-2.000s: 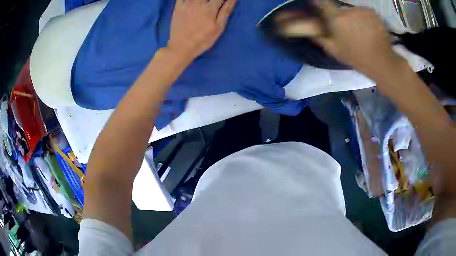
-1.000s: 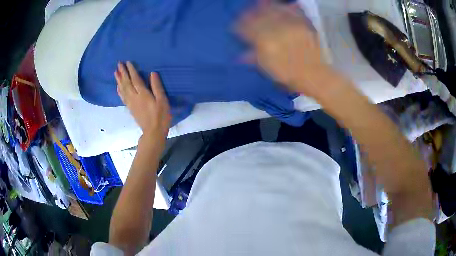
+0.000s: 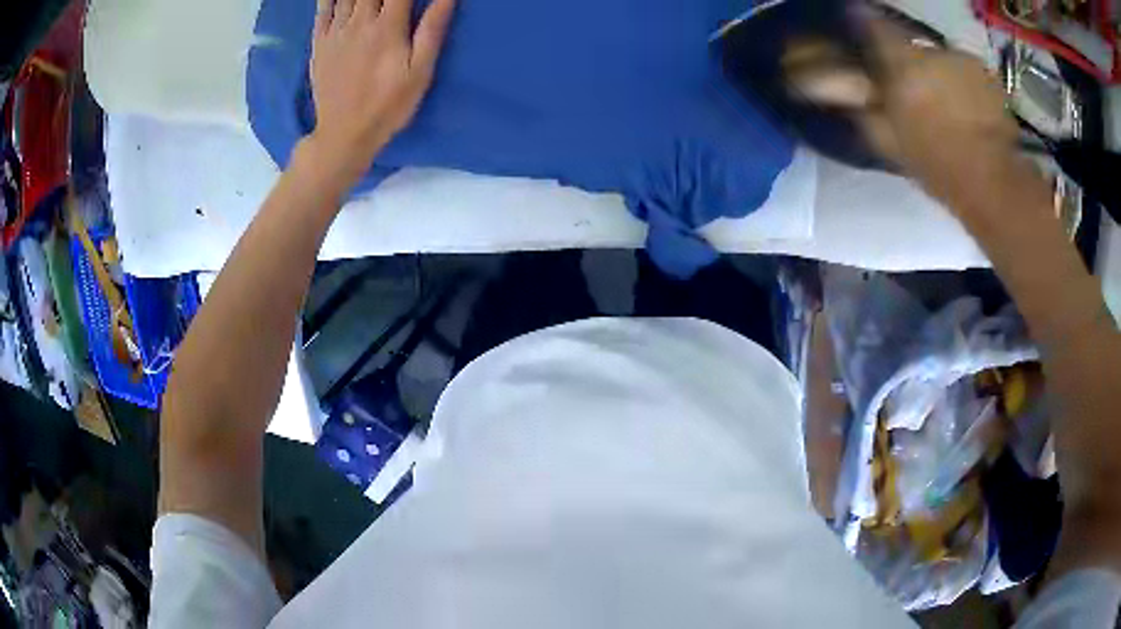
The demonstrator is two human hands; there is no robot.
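Note:
A blue garment lies over the cream padded form, with a bunched end hanging over the table's front edge. My left hand rests flat on the garment's left part, fingers pointing away and cut off by the top edge. My right hand is blurred and holds the steam iron by its handle. The iron's dark pointed plate is at the garment's right end, its tip to the left. Whether it presses on the cloth is hard to tell.
The white table cover runs along the front. Red basket and blue basket stand at the left. A white-lined bin of yellow scraps is below right. A metal rest and a red basket are at the upper right.
The iron stood alone at the right a second ago; my right hand now holds it over the garment's right end. My left hand has moved up on the cloth. The view has shifted.

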